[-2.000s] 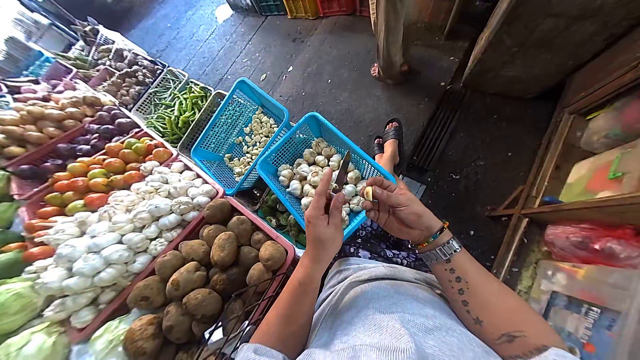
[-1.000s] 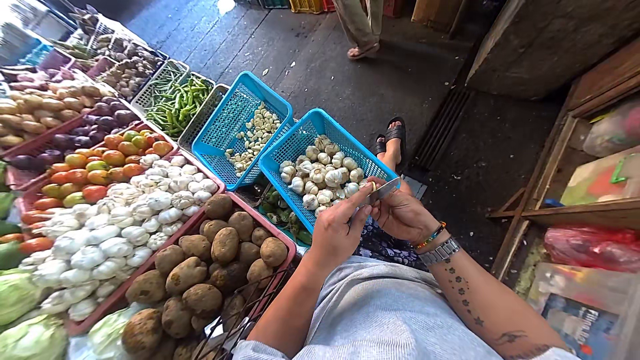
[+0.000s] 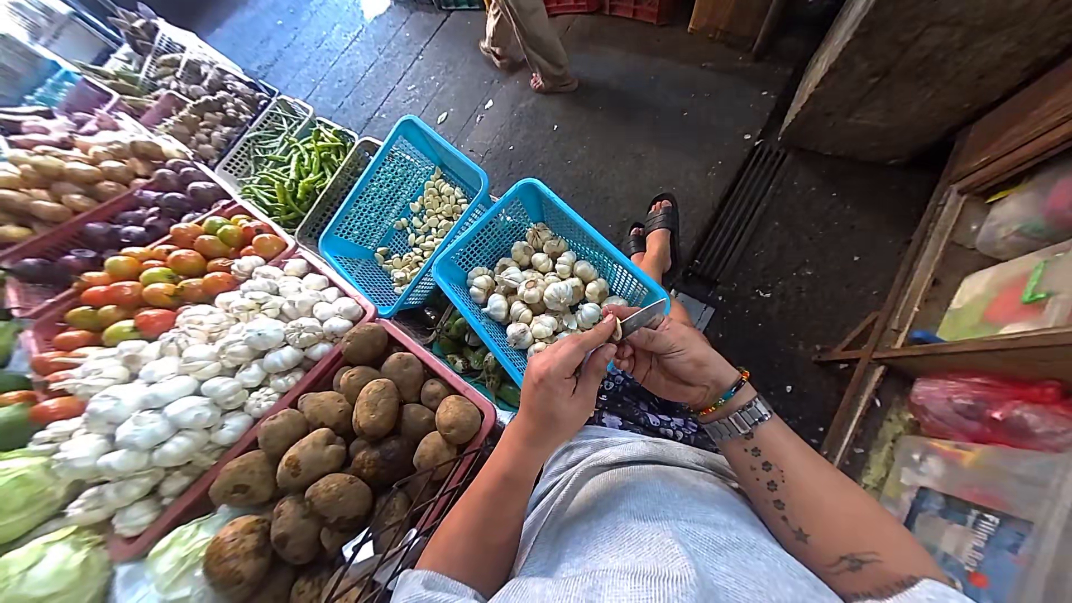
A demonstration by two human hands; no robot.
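My left hand [image 3: 563, 381] is closed around a small knife [image 3: 643, 318], its handle hidden and its blade pointing up and right. My right hand [image 3: 670, 356] meets it, fingers curled at a garlic clove [image 3: 618, 330] against the blade; the fingers partly hide the clove. Just beyond both hands, a blue plastic basket [image 3: 586, 239] holds whole garlic bulbs [image 3: 557, 295]. To its left, a second blue basket [image 3: 352, 226] contains loose garlic cloves [image 3: 435, 209].
Crates of potatoes [image 3: 377, 408], white garlic bulbs [image 3: 167, 389], tomatoes [image 3: 186, 262] and green chillies [image 3: 306, 172] stand at left. A wooden shelf [image 3: 980, 352] with plastic bags is at right. A person's legs [image 3: 536, 42] are on the dark floor ahead.
The knife, upright in my left hand two seconds ago, now points right, across to my right hand. My hands have come together at the clove. The other person's legs have moved left.
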